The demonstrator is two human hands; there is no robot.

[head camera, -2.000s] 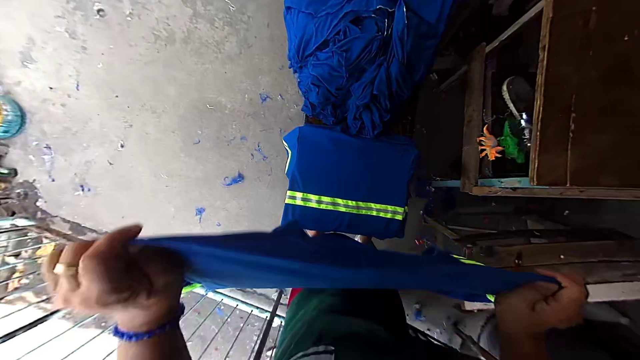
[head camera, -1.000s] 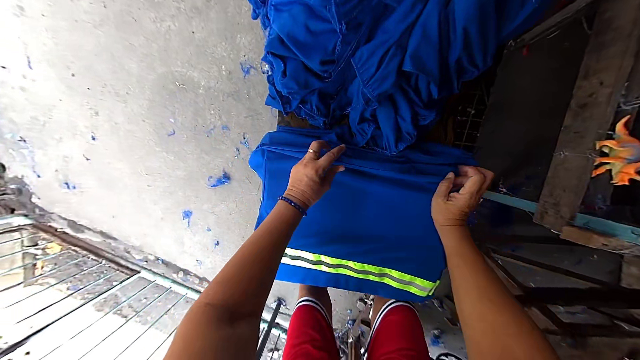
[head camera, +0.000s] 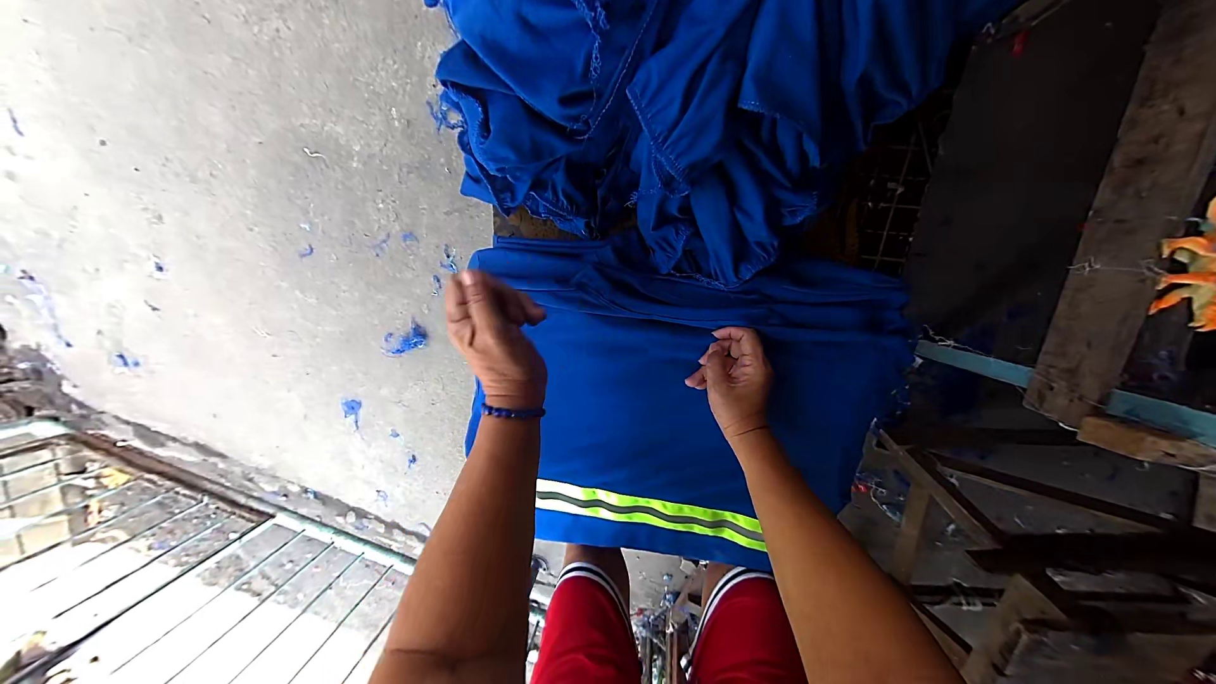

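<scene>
Blue cloth pieces (head camera: 665, 408) lie flat in front of my knees, with a yellow-green and grey reflective strip (head camera: 655, 513) across the near part. My left hand (head camera: 494, 328), a blue beaded bracelet at its wrist, is over the left edge of the cloth, fingers curled and slightly blurred. Over the middle right of the cloth is my right hand (head camera: 736, 375), its fingers bent toward the thumb. No cloth is plainly pinched in either hand; whether the fingertips touch it is hard to tell. A heap of crumpled blue fabric (head camera: 665, 114) lies just beyond, overlapping the far edge.
Concrete floor (head camera: 237, 209) with blue thread scraps is at the left. A metal grille (head camera: 256, 589) lies at lower left. Wooden framing (head camera: 1111, 218) and an orange object (head camera: 1192, 271) stand at the right; dark wooden bars (head camera: 1026, 494) are at lower right.
Two seconds ago both hands held a blue piece stretched out; one second ago they were at the far edge of the flat cloth. Both have since moved nearer to me, the right one also leftward.
</scene>
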